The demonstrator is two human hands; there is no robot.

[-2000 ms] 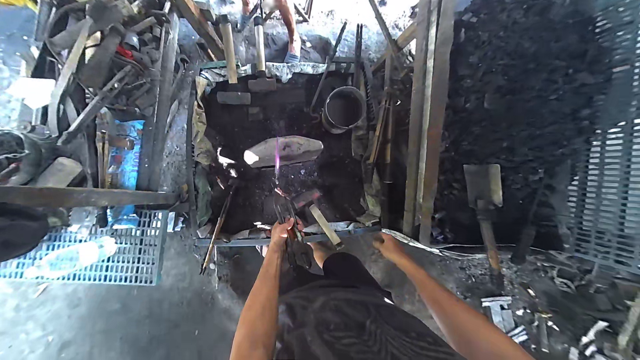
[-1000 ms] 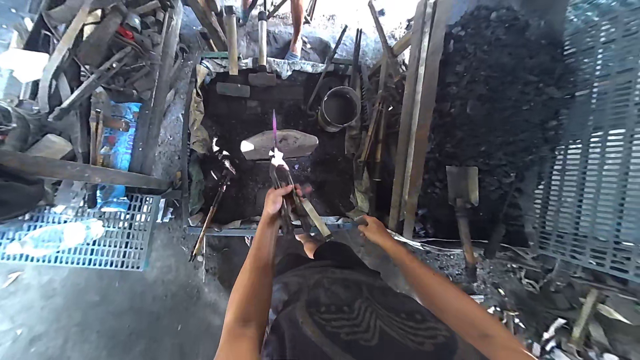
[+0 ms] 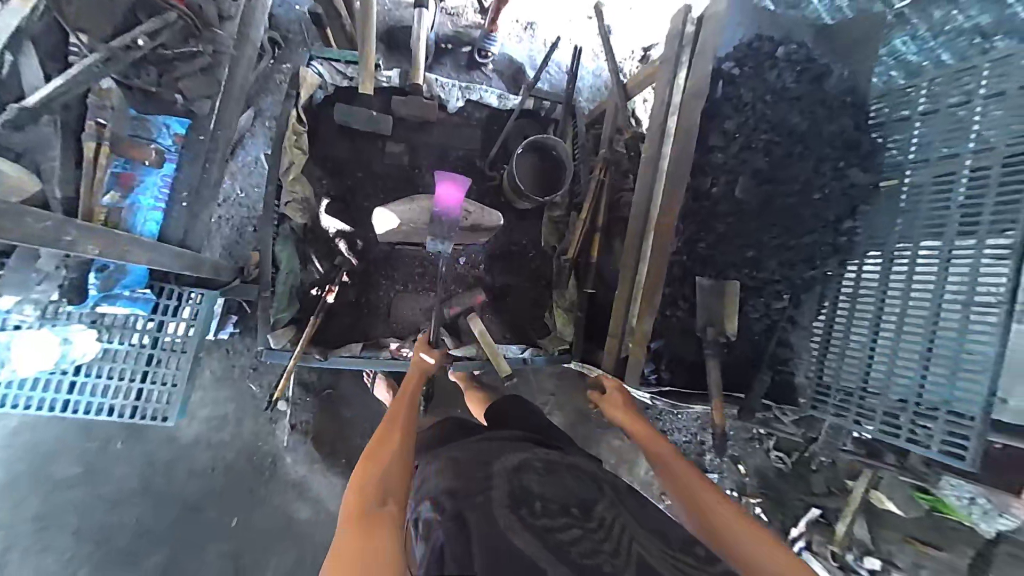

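Observation:
My left hand [image 3: 428, 356] is closed around the handles of long metal tongs [image 3: 438, 300]. Beyond it, a flat metal blade-like workpiece [image 3: 442, 228], flared and glowing pink at its far end, lies over the pale, boat-shaped anvil [image 3: 480, 220]. The tongs' grip on the metal is blurred. A short-handled hammer [image 3: 486, 342] rests near the box's front edge, just right of my left hand, its head inside the box. My right hand [image 3: 614, 402] hangs farther right, outside the box, fingers loosely curled; I see nothing in it.
Two sledgehammers [image 3: 363, 118] [image 3: 414, 107] and a bucket [image 3: 538, 170] stand at the box's back. Long bars [image 3: 660, 192] run along its right side. Charcoal [image 3: 776, 160] and a shovel [image 3: 718, 308] lie beyond. A blue plastic grate [image 3: 172, 352] is at left. Another person's foot [image 3: 486, 46] shows at the back.
The workpiece, seen as a thin purple strip in the earlier frames, now shows its broad face over the anvil. My right hand has moved back from the box's front edge since a second ago.

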